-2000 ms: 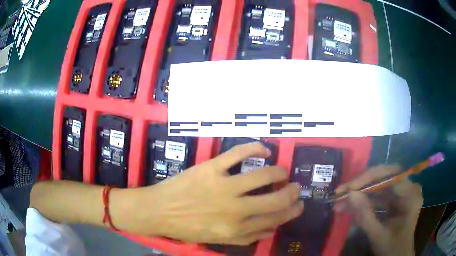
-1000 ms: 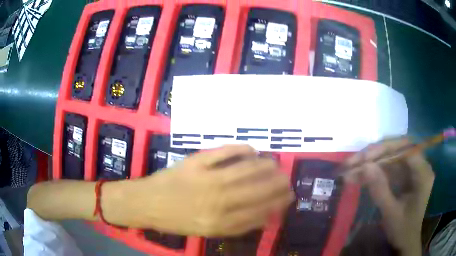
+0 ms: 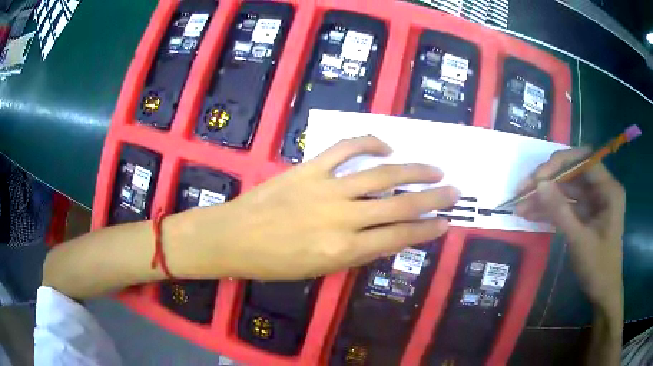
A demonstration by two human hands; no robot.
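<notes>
The white backing sheet (image 3: pixel 429 154) with small black adhesive strips (image 3: pixel 458 209) lies across the red foam tray (image 3: pixel 247 166), over several open phones. My left hand (image 3: pixel 336 214) lies palm down on the sheet, fingers spread, covering some strips. My right hand (image 3: pixel 573 193) holds the orange tweezers (image 3: pixel 594 159) with a purple end like a pencil. Their thin metal tip is at a strip near the sheet's lower right; whether it grips the strip cannot be told. Phones (image 3: pixel 476 300) with white labels and silver slots sit in the tray pockets.
The tray lies on a green surface (image 3: pixel 50 136). White sheets with rows of black bars (image 3: pixel 480 10) lie beyond the tray. Another patterned sheet (image 3: pixel 59 21) is at the far left. Dark patterned cloth shows at the left edge.
My left hand has moved from the near phones up and right onto the sheet. My right hand and tweezers have moved from the near right phone to the strips. The view has shifted and tilted.
</notes>
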